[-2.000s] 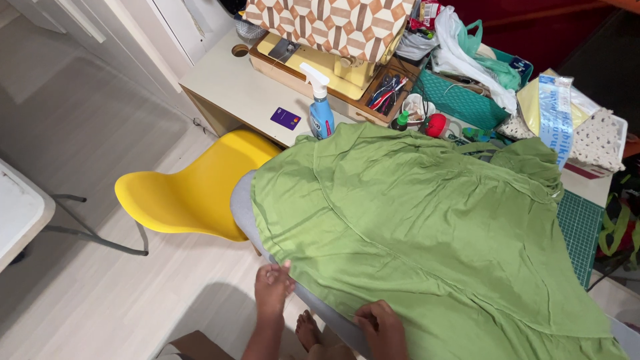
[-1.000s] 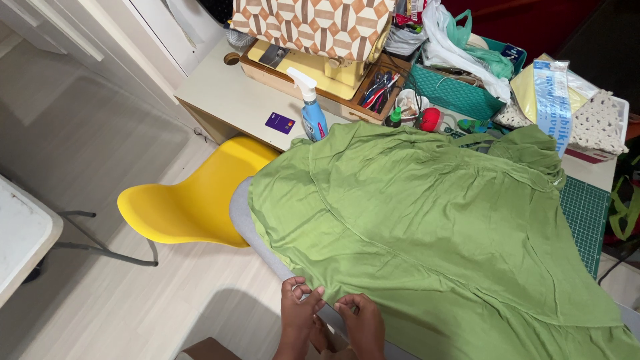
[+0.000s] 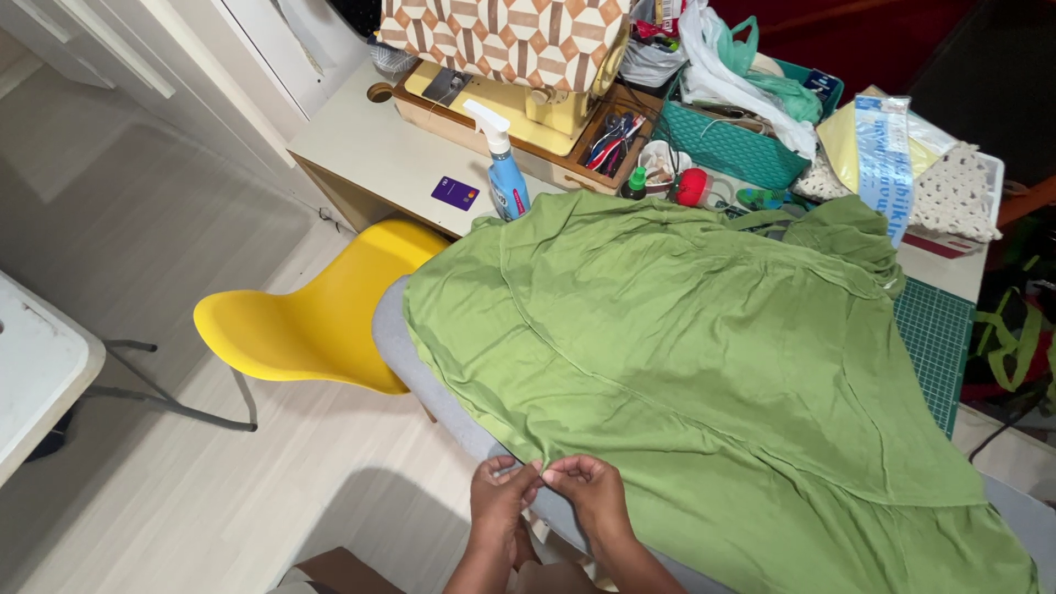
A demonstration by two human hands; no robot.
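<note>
A green fabric garment (image 3: 660,330), with seams and gathers, lies spread over a grey padded ironing board (image 3: 445,404). At its near edge, my left hand (image 3: 505,495) pinches the hem between thumb and fingers. Right beside it, my right hand (image 3: 587,491) pinches the same edge, the fingertips of both hands nearly touching. The cloth is drawn up into a small fold at that spot.
A yellow chair (image 3: 313,322) stands left of the board. On the desk (image 3: 355,140) behind are a spray bottle (image 3: 506,169), a purple card (image 3: 455,194), a covered sewing machine (image 3: 503,41), a teal basket (image 3: 726,148) and a green cutting mat (image 3: 932,346). A white table (image 3: 49,363) is at left.
My hands were apart two seconds ago, the left one raised off the cloth with fingers spread. They have come together at the garment's near edge and now pinch it.
</note>
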